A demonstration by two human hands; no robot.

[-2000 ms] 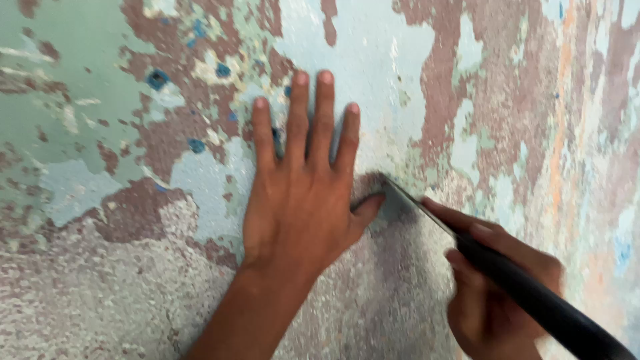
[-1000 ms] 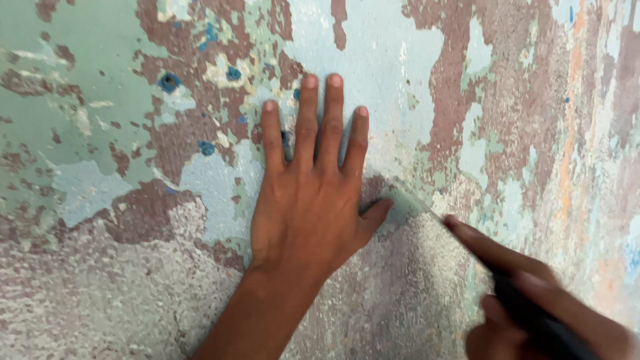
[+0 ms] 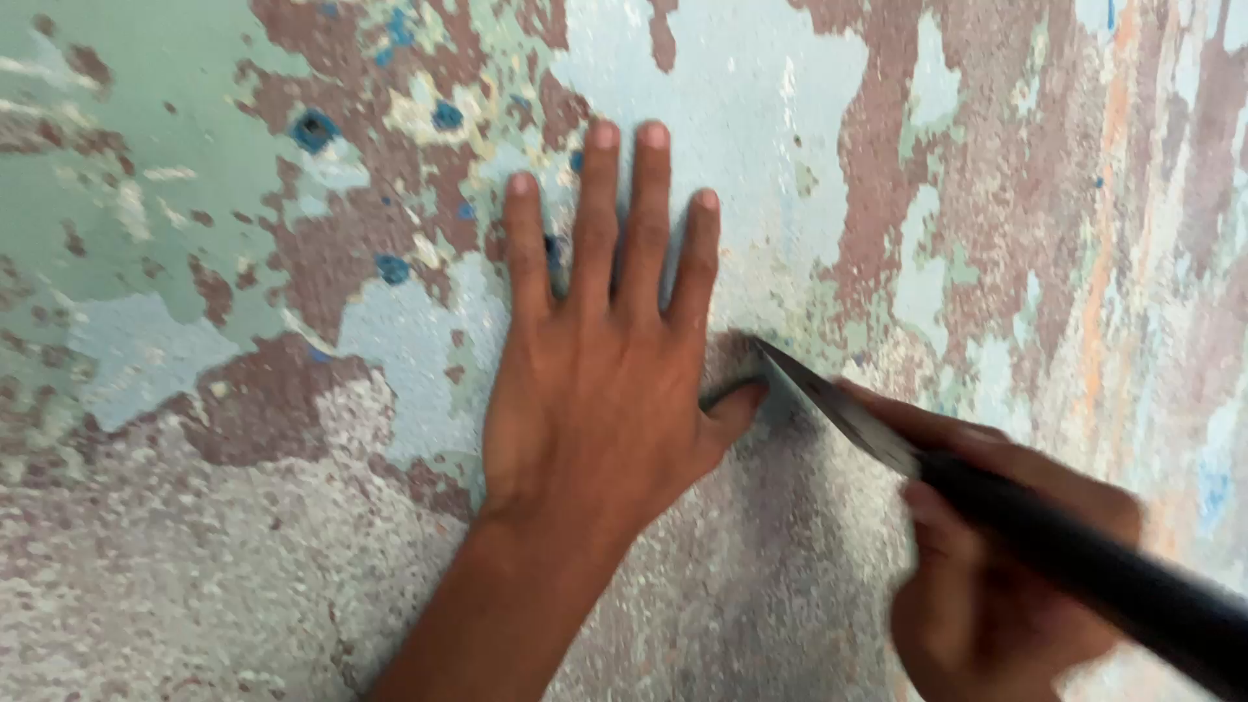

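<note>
My left hand (image 3: 604,390) lies flat on a wall (image 3: 244,585) of peeling paint, fingers spread and pointing up, with nothing held. In my right hand (image 3: 1014,575), at the lower right, is a knife-like tool with a black handle (image 3: 1063,541). Its pointed metal blade (image 3: 843,409) slants up and left, and the tip meets the wall or is very close to it, just above my left thumb. A pale blue paint patch (image 3: 780,395) shows beside the thumb, partly behind the blade.
Green paint (image 3: 166,234) covers the wall's upper left, with reddish-brown bare areas. Several small blue-rimmed spots, one a dark hole (image 3: 313,130), lie left of my fingers. An orange streak (image 3: 1102,244) runs down the right side. Rough, speckled surface spans the lower wall.
My right hand and the blade have shifted and turned over the same patch of wall; the blade's flat side shows more now than one second ago. My left hand has stayed pressed on the wall.
</note>
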